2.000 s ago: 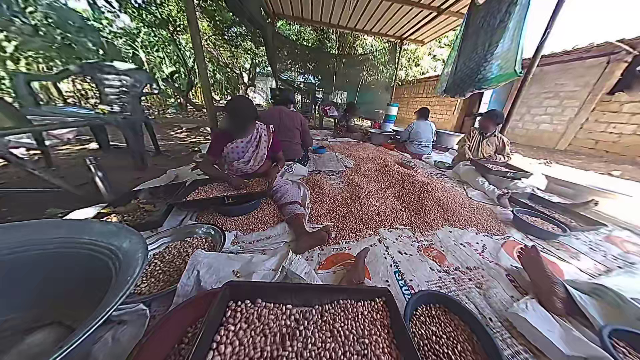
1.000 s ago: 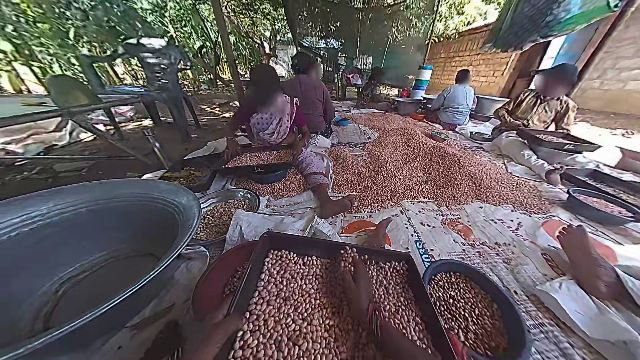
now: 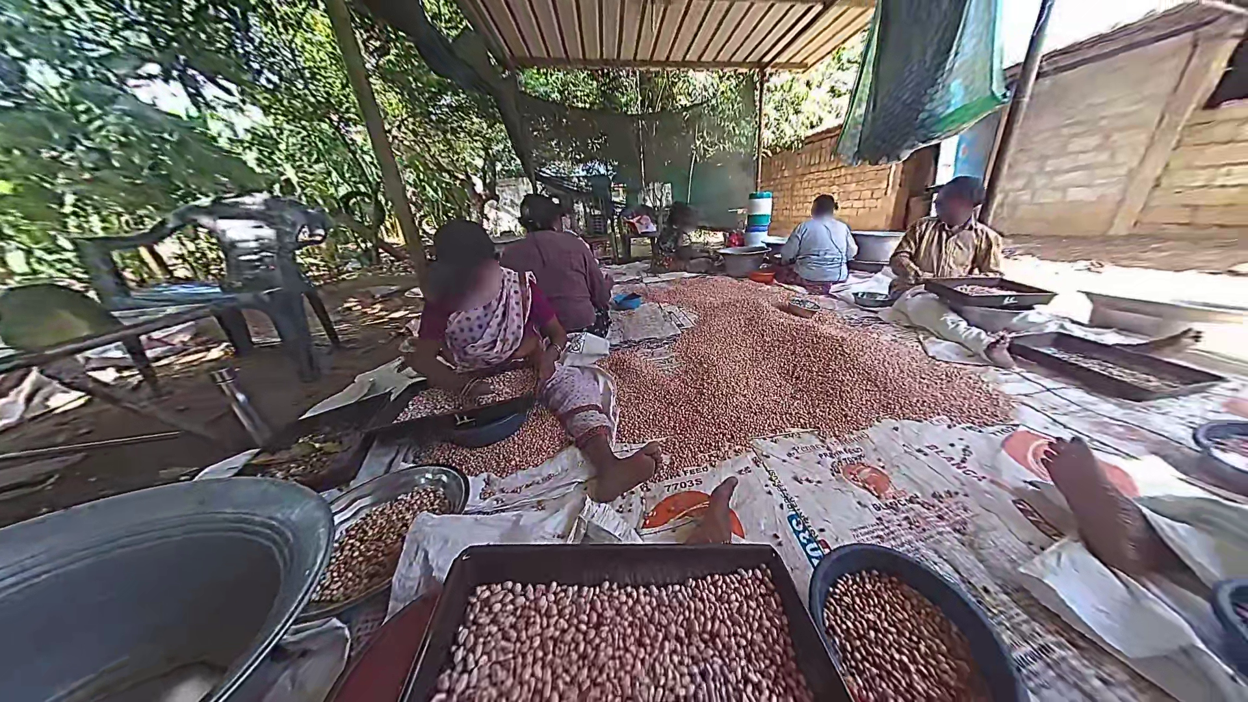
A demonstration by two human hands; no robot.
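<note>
Neither my left hand nor my right hand shows in the current view. A dark rectangular tray (image 3: 614,558) lies at the bottom centre, with a layer of pinkish-brown shelled nuts, likely peanuts (image 3: 624,639), in it; its near edge is cut off. Close by on the right, a dark round basin (image 3: 844,565) holds browner nuts. Partly under the tray's left side is a reddish basin (image 3: 385,648). A metal bowl (image 3: 453,478) of mixed nuts sits further left, beside a large grey metal basin (image 3: 146,575).
A broad heap of nuts (image 3: 770,361) lies on printed woven sacks (image 3: 858,487). One person (image 3: 497,322) sits at the left over a tray; another (image 3: 946,244) sits at the right, with several others behind. Plastic chairs (image 3: 263,253) stand at the left, and bare feet rest on the sacks.
One second ago both my hands were at the tray, the right one among the nuts; now both are out of view. The view has tilted up and turned right.
</note>
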